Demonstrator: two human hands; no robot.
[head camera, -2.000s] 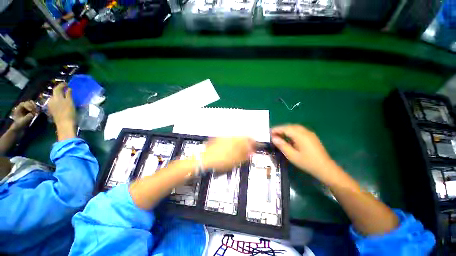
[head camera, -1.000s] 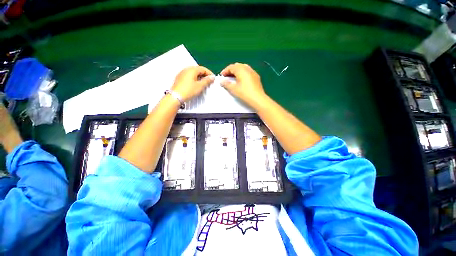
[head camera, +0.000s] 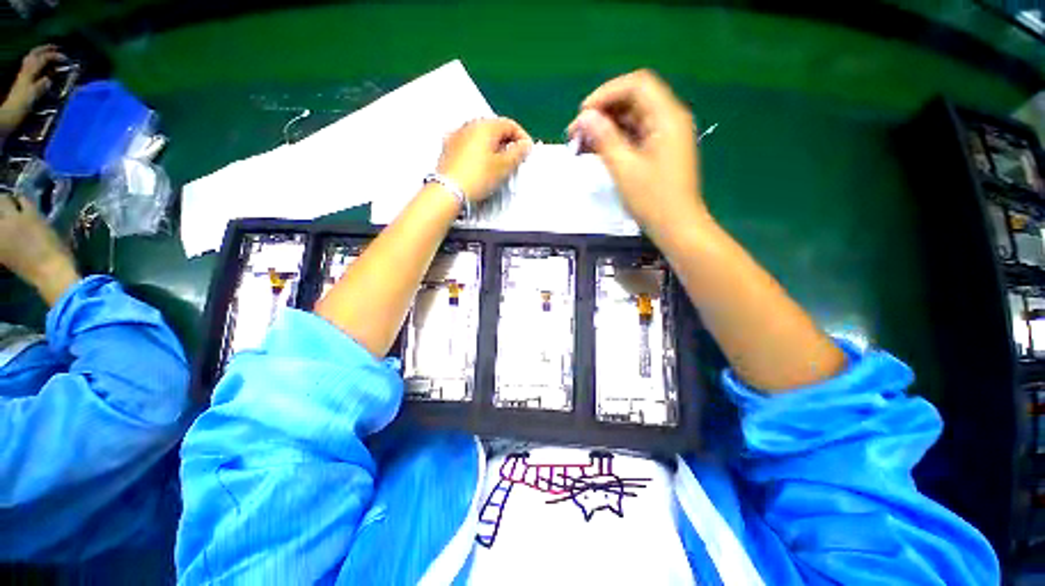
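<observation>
My left hand (head camera: 484, 158), with a pale wrist strap (head camera: 447, 190), rests at the upper edge of the white backing sheet (head camera: 550, 197), fingertips pinched at the sheet. My right hand (head camera: 642, 132) is raised just right of it, thumb and fingers together around a small pale piece (head camera: 582, 135), blurred. A second plain white sheet (head camera: 332, 149) lies slanted to the left. The black foam tray (head camera: 487, 332) lies in front of me with phone frame units (head camera: 535, 332) in its pockets; my left forearm covers part of it.
A neighbour's hands and blue sleeve (head camera: 92, 412) are at the left, beside a blue bin (head camera: 97, 128) and a crumpled clear bag (head camera: 135, 195). Black trays (head camera: 968, 263) with phone units stand at the right edge. A thin pale scrap (head camera: 707, 132) lies beyond my right hand.
Both hands were together at the sheet's top edge a second ago; my right hand has now moved right and up, away from my left. Before that, both were over the tray's rear edge.
</observation>
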